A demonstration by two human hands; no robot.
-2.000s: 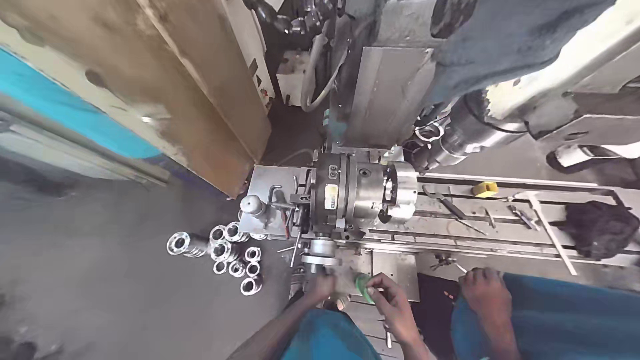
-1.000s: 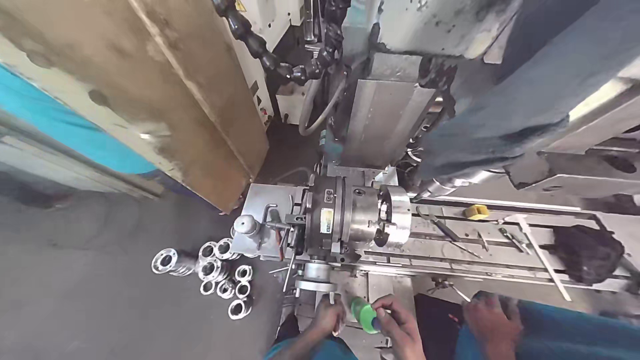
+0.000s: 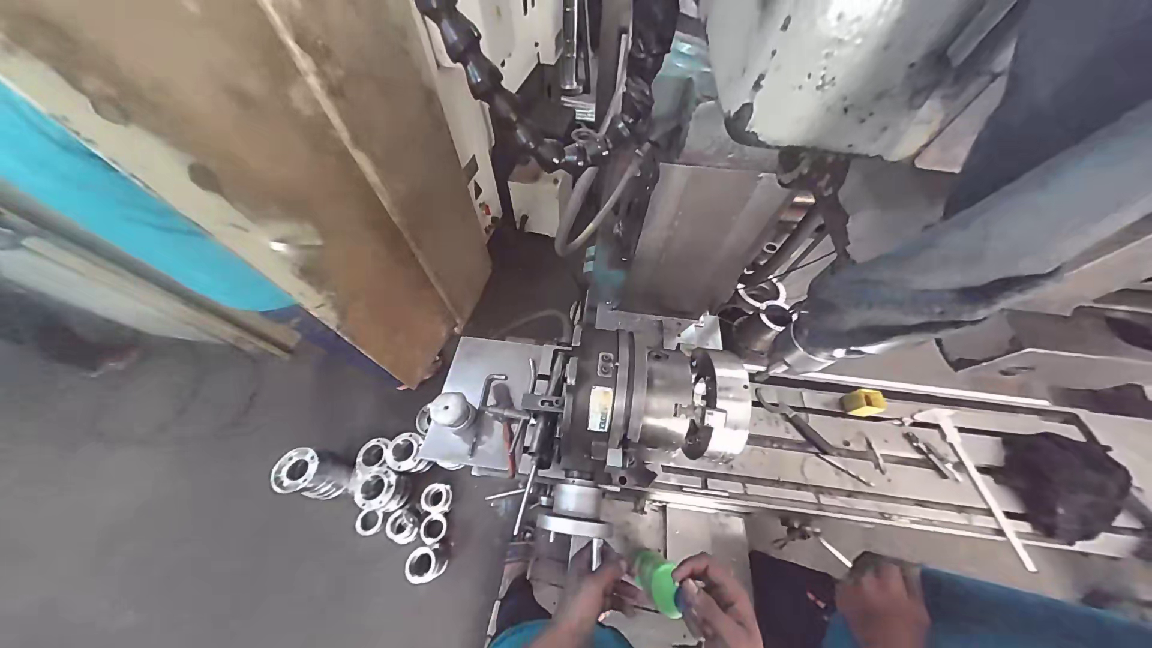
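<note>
My left hand [image 3: 596,585] is at the bottom centre, by the small crank handle of a handwheel [image 3: 573,526]; whether its fingers grip the handle, I cannot tell. My right hand [image 3: 715,596] pinches a green round plastic thing [image 3: 660,583] with a blue part, just right of my left hand. Beyond my hands, a dark rotary indexing head [image 3: 594,405] carries a steel chuck [image 3: 727,405] on the slotted machine table [image 3: 796,454]. A metal plate [image 3: 481,355] left of the head bears a round-topped metal piece [image 3: 452,410] and hex keys.
Machined steel rings [image 3: 295,471] stand stacked on the floor at left. A yellow block [image 3: 863,402], a T-shaped tool [image 3: 990,504] and a dark rag [image 3: 1066,486] lie on the table. Another person's hand [image 3: 882,598], teal-sleeved, rests at lower right. A brown metal panel [image 3: 360,180] rises at left.
The green thing shows a broader face than two seconds ago and stays at my right hand. The view has shifted slightly. The other person's hand remains at lower right.
</note>
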